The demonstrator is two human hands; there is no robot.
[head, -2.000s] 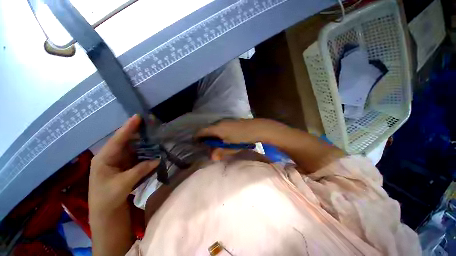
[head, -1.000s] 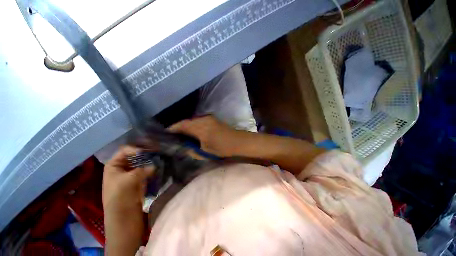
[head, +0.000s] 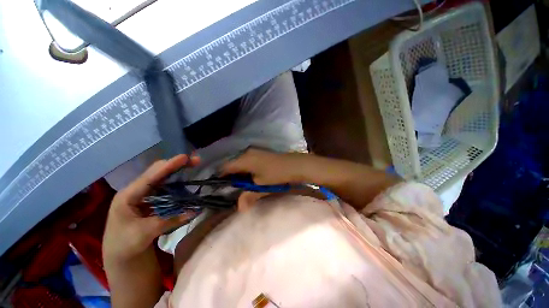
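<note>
A long dark grey chain of joined pieces (head: 167, 111) runs from the white machine bed over the ruler-marked edge and down to my hands. My left hand (head: 147, 204) holds a bundle of small grey and black fabric pieces (head: 171, 203), edges fanned, between thumb and fingers. My right hand (head: 259, 174) holds blue-handled scissors (head: 262, 187) over my lap. The dark blades point left, at the chain's lower end beside the bundle. Whether the blades touch the cloth is hard to tell.
The white bed (head: 24, 114) has a tan oval notch (head: 68, 54). Its grey edge carries a white ruler (head: 223, 51). A cream perforated basket (head: 394, 99) holding grey and black pieces stands at the right. Red and blue items lie under the table at lower left.
The chain has shifted and bends more sharply over the table edge. My right hand and scissors moved in, back and slightly in again; the blue handles now show clearly. The left hand still holds the bundle.
</note>
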